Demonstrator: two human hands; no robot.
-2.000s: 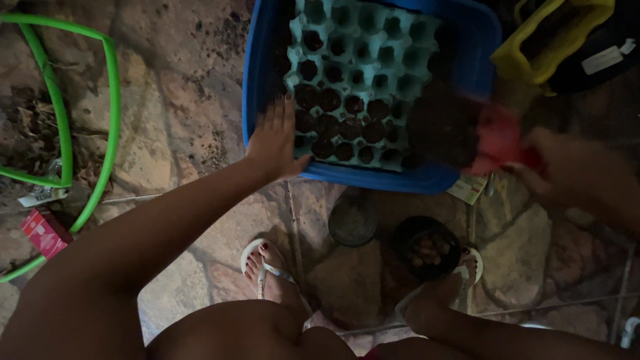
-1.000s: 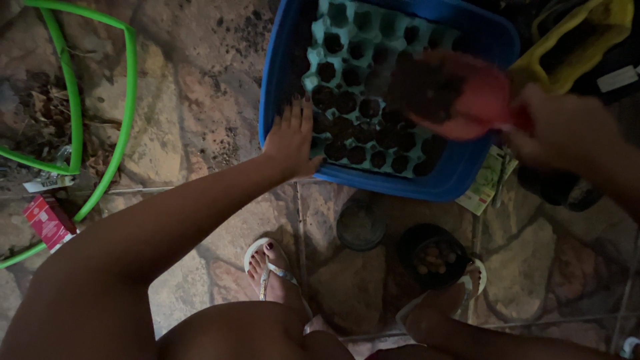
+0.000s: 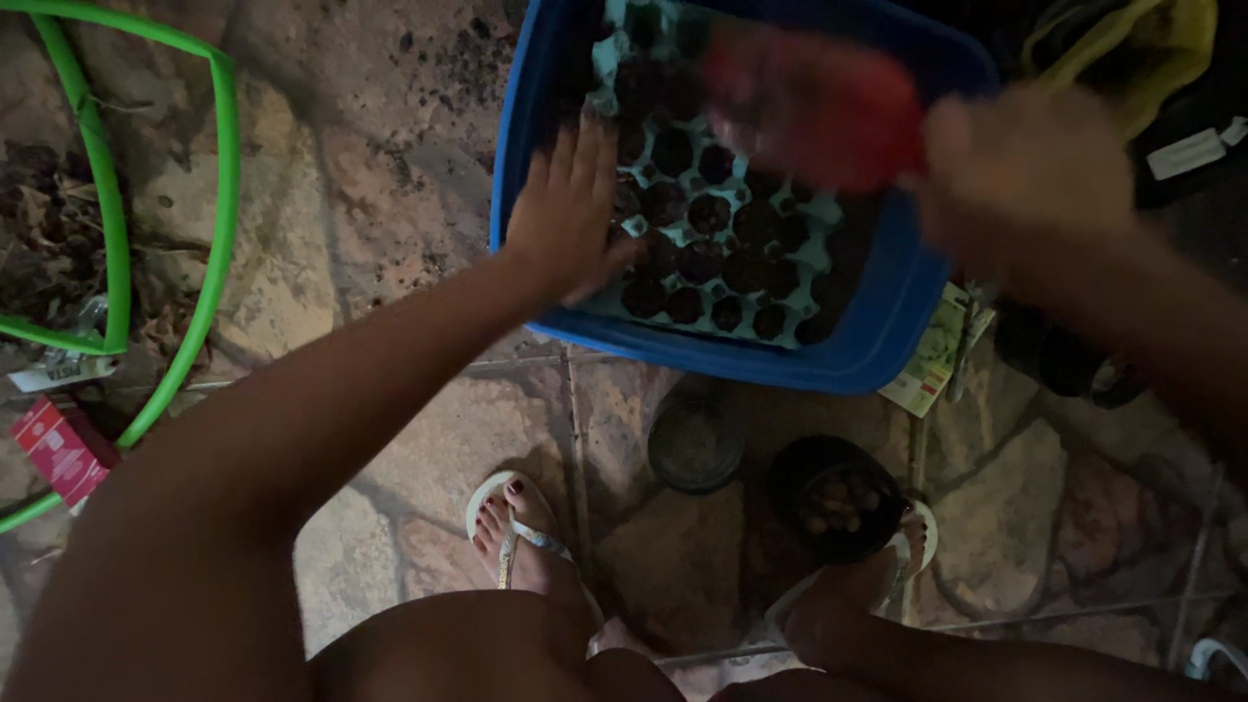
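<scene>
A blue plastic basin [image 3: 877, 331] holds a light-green egg carton [image 3: 814, 239] whose cups contain dark soil. More soil lies around the carton inside the basin. My left hand [image 3: 570, 210] lies flat with fingers apart over the basin's left side, touching the carton's edge, and holds nothing. Over the carton's upper right, my right hand [image 3: 1024, 161] is closed around the handle of a red scoop [image 3: 829, 107]. Both the scoop and that hand are blurred, and whether soil is in the scoop cannot be told.
Below the basin stand a dark round container [image 3: 695, 444] and a black pot [image 3: 834, 497] with small brownish pieces. A printed packet [image 3: 931, 356] lies by the basin. Green tubing [image 3: 226, 175], dry leaves [image 3: 44, 219] and a pink box [image 3: 63, 450] are at left; a yellow item [image 3: 1170, 58] is upper right.
The scoop, seen with dark soil in it a second ago, has moved from the carton's right side over its upper part. My left hand stays at the basin's left side.
</scene>
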